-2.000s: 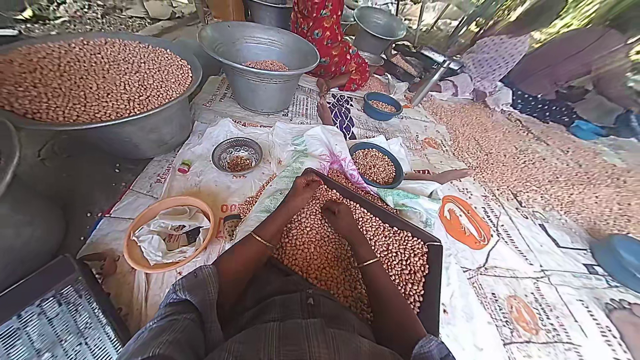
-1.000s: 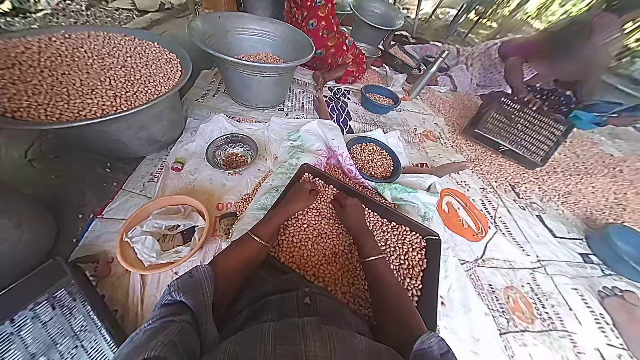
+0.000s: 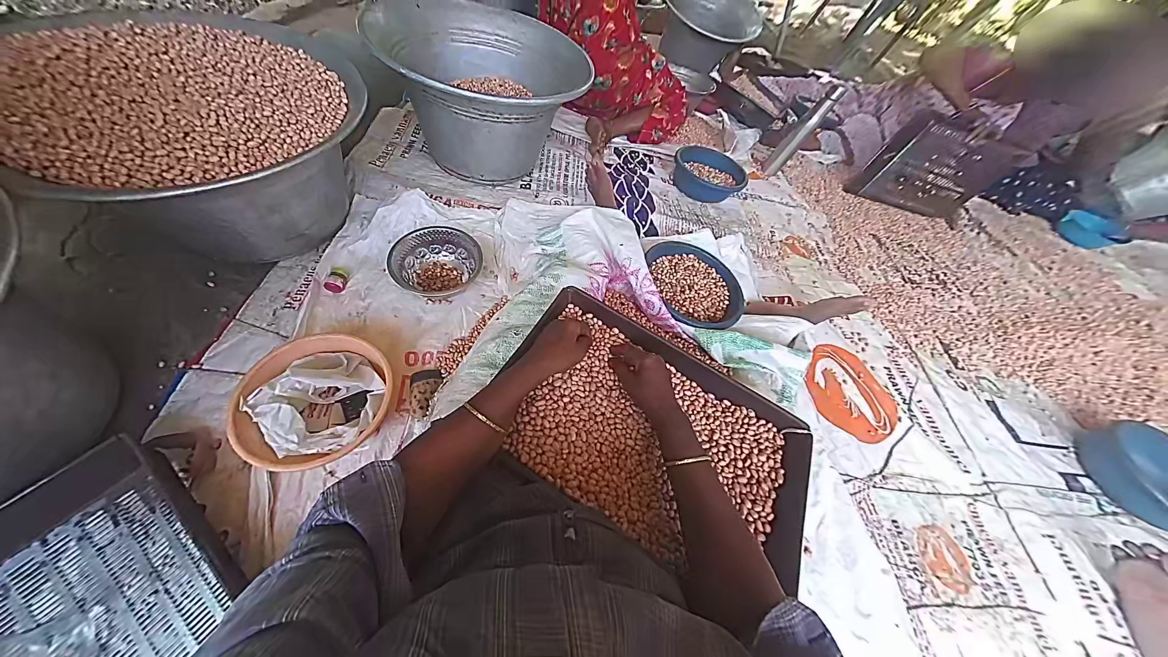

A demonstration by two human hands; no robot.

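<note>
A dark rectangular tray (image 3: 796, 493) full of pinkish-brown shelled nuts (image 3: 584, 429) lies at my lap. My left hand (image 3: 561, 345) rests on the nuts near the tray's far corner, fingers curled down; whether a nut is in them cannot be told. Just right of it, my right hand (image 3: 642, 372) is over the nuts with thumb and fingertips drawn together, perhaps on something small. The hands are apart. Beyond the tray's far edge stands a blue bowl of nuts (image 3: 691, 285). A patterned metal bowl (image 3: 434, 262) holding some darker bits is farther left.
An orange basin (image 3: 312, 401) with a white plastic bag stands left, above a slotted tray (image 3: 119, 547). Large metal tubs (image 3: 265, 196) stand behind. Nuts are spread over printed sacks at right, where a co-worker holds a dark sieve tray (image 3: 931, 169). Another person's feet show ahead.
My hands have shifted slightly over the nuts, the right one drawing a little away from the tray's far corner. The co-worker's sieve tray, flatter one second ago, is now raised and tilted.
</note>
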